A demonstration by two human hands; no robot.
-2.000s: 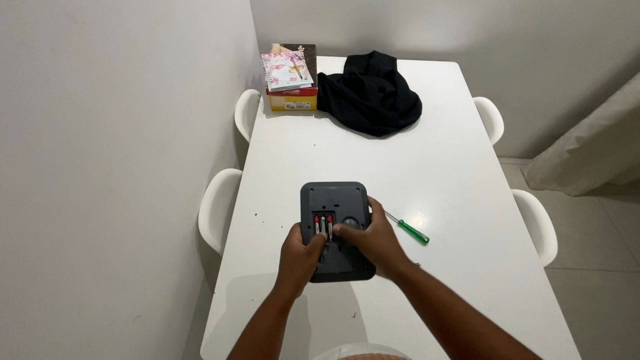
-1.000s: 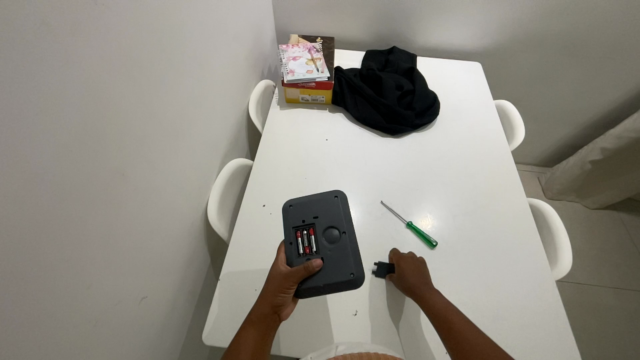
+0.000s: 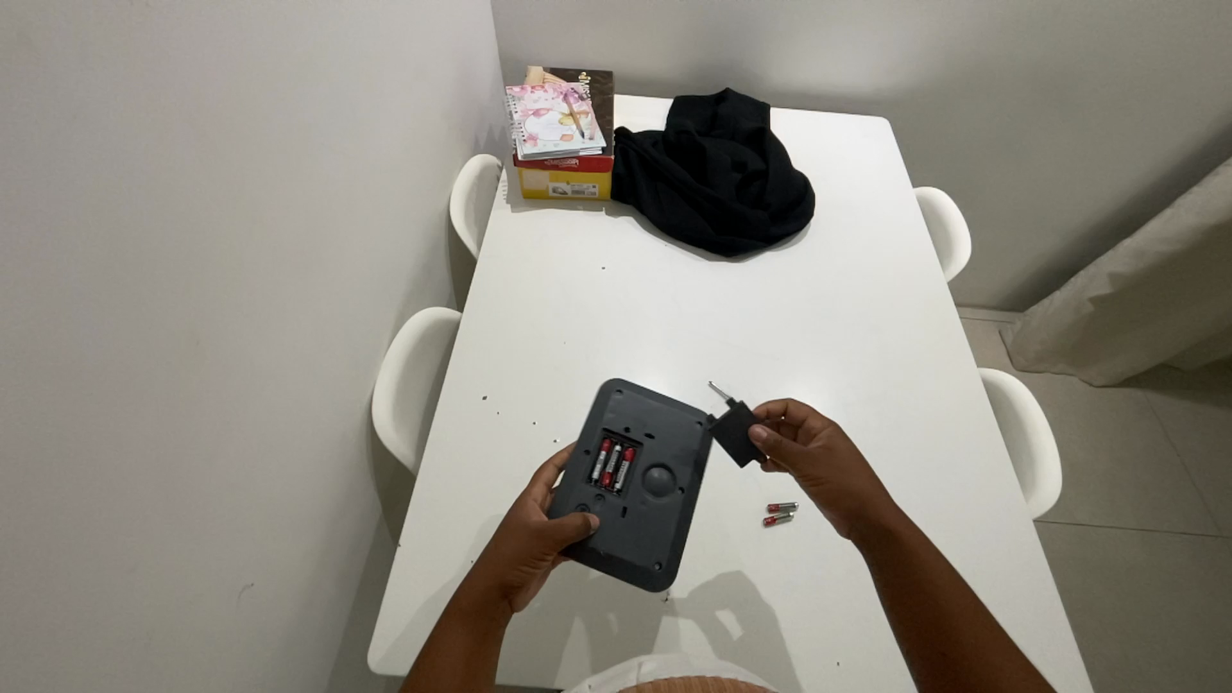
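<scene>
My left hand (image 3: 544, 529) grips the lower left edge of a dark grey plastic device (image 3: 645, 549), its underside facing up and its battery compartment uncovered. Several red and silver batteries (image 3: 612, 464) lie side by side in that compartment. Just right of the device, my right hand (image 3: 804, 452) pinches a small black battery cover (image 3: 734, 433) between thumb and fingers. Behind the cover and hand, only the metal shaft of a screwdriver (image 3: 719, 390) shows; its handle is hidden. Two more batteries (image 3: 780, 513) rest on the table below my right hand.
On the white table (image 3: 539, 318), a yellow and red cardboard box (image 3: 565, 185) stands at the far left with a floral spiral notebook (image 3: 555, 120) on top. Black cloth (image 3: 722, 183) lies bunched beside it. White chairs (image 3: 419, 385) flank the table, and a wall runs along the left.
My right hand has left the device, picked up the black cover, and lifted it from the table toward the device's right edge. The two loose batteries now show on the table.
</scene>
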